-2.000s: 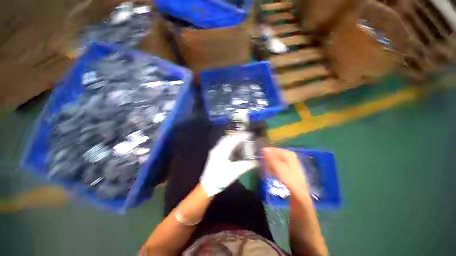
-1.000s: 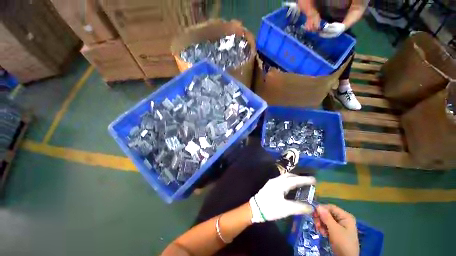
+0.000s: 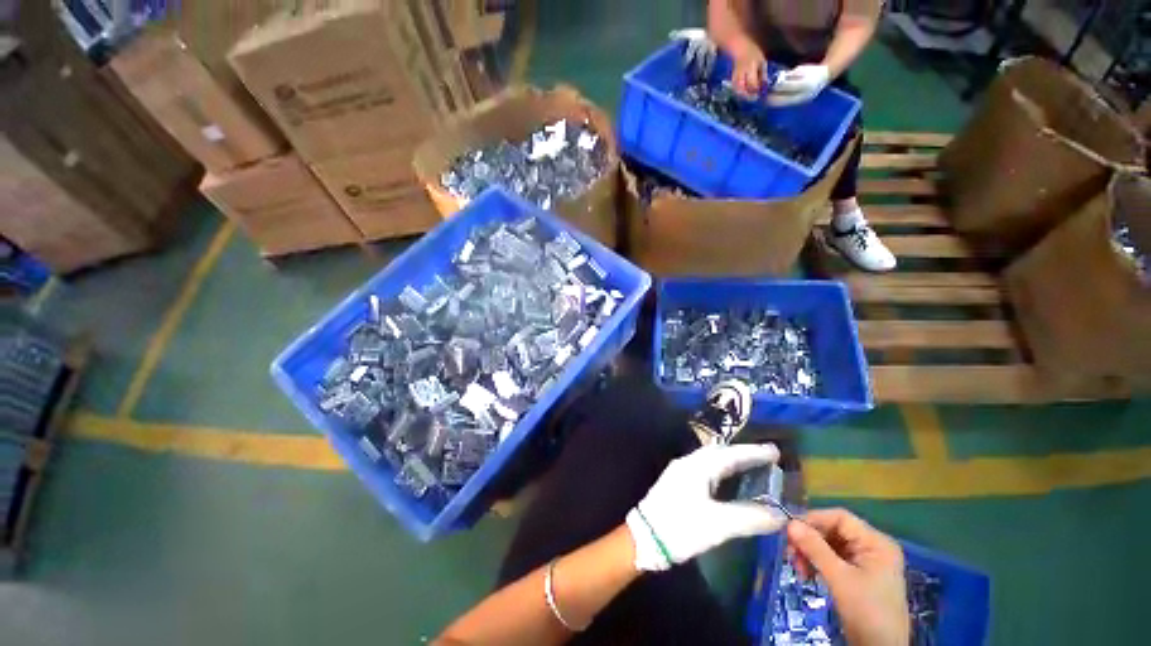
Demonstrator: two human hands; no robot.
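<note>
My left hand (image 3: 701, 505), in a white knit glove with a green edge, holds a small grey part (image 3: 759, 483) between thumb and fingers above my lap. My right hand (image 3: 852, 565) is bare and pinches a thin, short tool (image 3: 784, 509) against the near edge of the part. The tool is mostly hidden by the fingers. The right-hand small blue tub (image 3: 966, 606), with grey parts in it, is below my right hand and partly covered by it. The large blue tub (image 3: 341, 444), heaped with grey parts, stands at the left.
The front small blue tub (image 3: 862, 366) holds parts beyond my shoe (image 3: 722, 414). Behind are cardboard bulk boxes (image 3: 707, 237), a wooden pallet (image 3: 940, 334) and stacked cartons (image 3: 341, 95). A person's gloved hand (image 3: 800, 83) works at another blue tub (image 3: 675, 133).
Since the blurred earliest frame, the view has swung left, bringing the cartons and other person into sight. In the last second, my hands keep hold of the part and tool, and the part's visible face has darkened.
</note>
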